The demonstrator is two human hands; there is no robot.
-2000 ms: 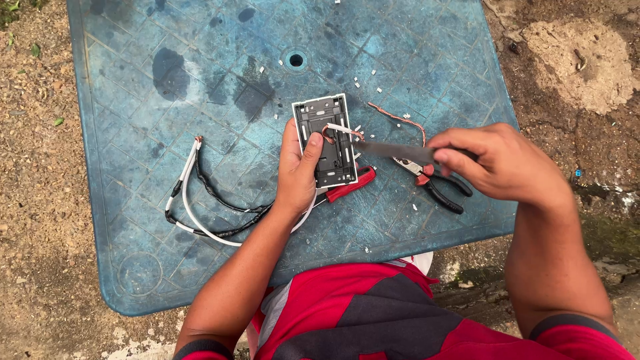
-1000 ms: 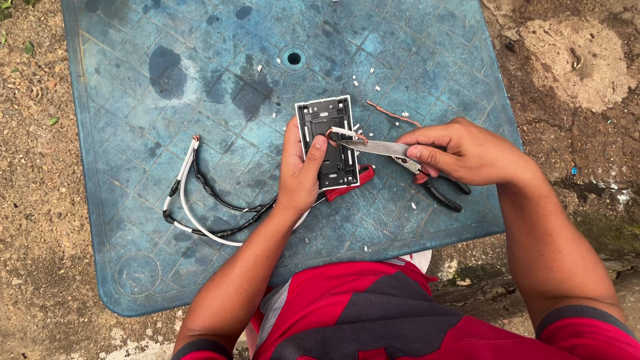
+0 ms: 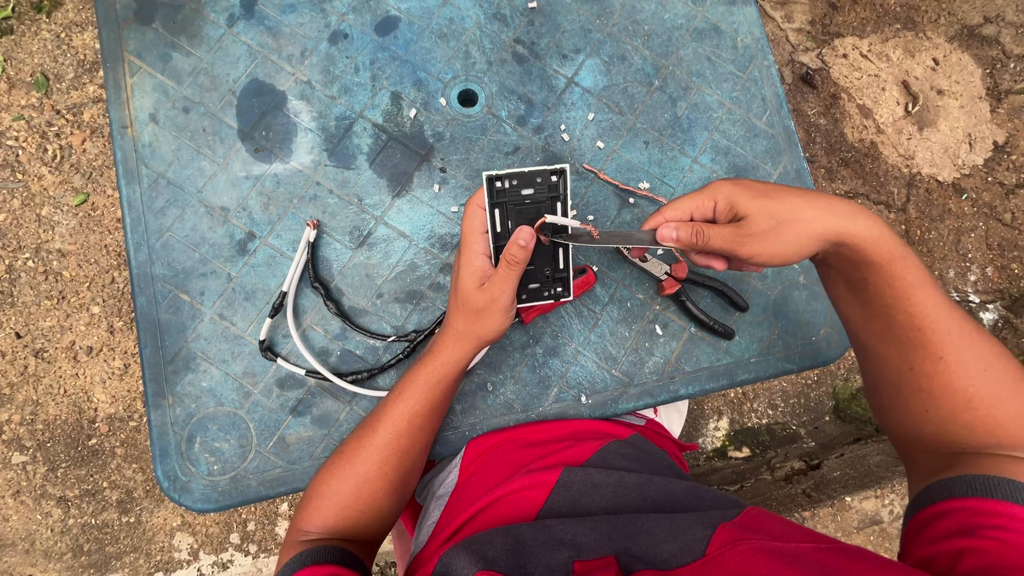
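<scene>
My left hand (image 3: 492,280) grips a black electrical faceplate with a white rim (image 3: 528,192), its back side up, the thumb near the middle. A short white insulated wire (image 3: 562,221) with bare copper strands sticks out from there to the right. My right hand (image 3: 732,224) holds a knife (image 3: 612,238) by its rear part, with its tip at the copper by my left thumb. Red-and-black pliers (image 3: 676,280) lie on the table just below the right hand. A red-handled tool (image 3: 580,284) lies partly hidden beneath the faceplate.
A blue plastic table (image 3: 208,296) with a round hole holds all this. White wires wrapped partly in black tape (image 3: 344,376) loop left of my left forearm. A twisted copper wire (image 3: 624,184) lies above the pliers, and small white insulation scraps (image 3: 600,145) are scattered about.
Between two seconds and one second ago, my right hand moved left and lower along the knife toward the faceplate. My left hand keeps its hold on the faceplate.
</scene>
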